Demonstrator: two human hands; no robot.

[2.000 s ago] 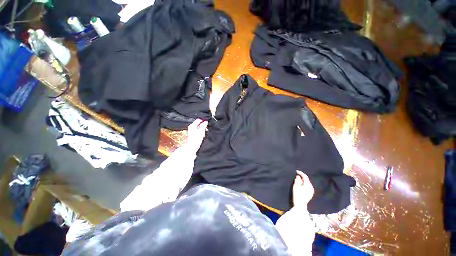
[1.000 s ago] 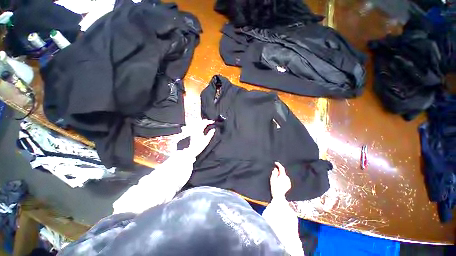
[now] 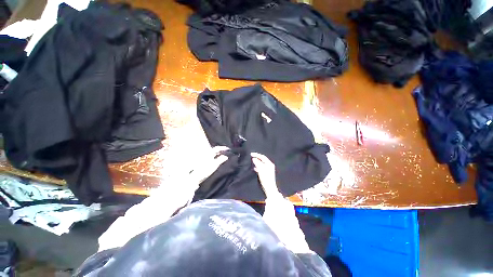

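A black jacket [image 3: 281, 140] lies on the table right in front of me, its neck opening at the upper left and a small white mark near its top. My left hand [image 3: 212, 161] is at the jacket's left edge, the fingertips pinching the black cloth. My right hand [image 3: 263, 166] rests on the middle of the jacket, fingers bent on the cloth close to my left hand. Whether its fingertips grip the cloth cannot be told. A short pale mark shows on the cloth above my hands.
A large black garment pile [image 3: 81, 92] lies at the left. Black garments [image 3: 286, 46] lie at the far side, a black bundle [image 3: 392, 40] and navy garments [image 3: 459, 116] at the right. A small red tool [image 3: 359, 133] lies on the orange-brown table [image 3: 378, 173]. A blue bin [image 3: 373, 238] stands below.
My right hand has moved left from the jacket's lower right part to its middle, near my left hand. The jacket's left side is more bunched. The view has shifted to the right.
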